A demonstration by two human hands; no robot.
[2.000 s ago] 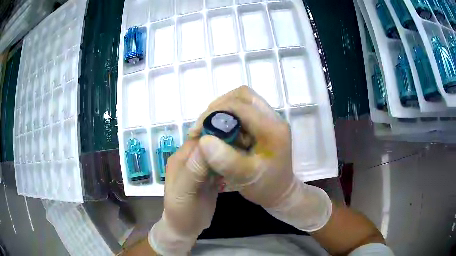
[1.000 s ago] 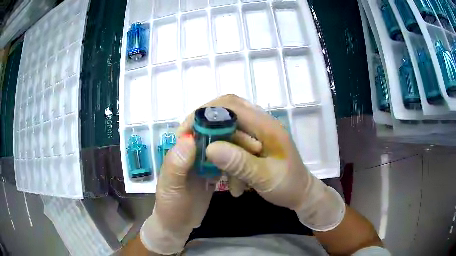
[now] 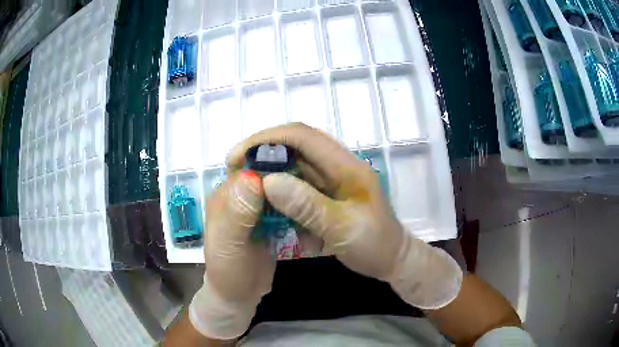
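A teal unit [image 3: 271, 160] with a dark end and pale centre is held end-up, end facing me, above the near edge of the white blister tray [image 3: 442, 135]. My left hand [image 3: 237, 230], in a whitish glove with a red-orange mark at the thumb tip, grips it from the left. My right hand [image 3: 339, 196], in a glove with yellow stains, grips it from the right, fingers curled behind. Both thumbs press below the dark end. The lower part of the unit is mostly hidden. A teal unit [image 3: 184, 217] lies in the near left pocket; others are partly hidden behind the hands.
A blue unit [image 3: 180, 61] lies in a far left pocket. Another white tray [image 3: 64, 149] stands at the left. Stacked filled trays [image 3: 553, 146] are at the right. A white tray [image 3: 102, 308] sits low at the left. Green mat [image 3: 129, 88] shows between trays.
The unit has shifted slightly left and its dark end has tipped. The left thumb has moved up beside the right thumb, just under the dark end. Both hands keep their grip.
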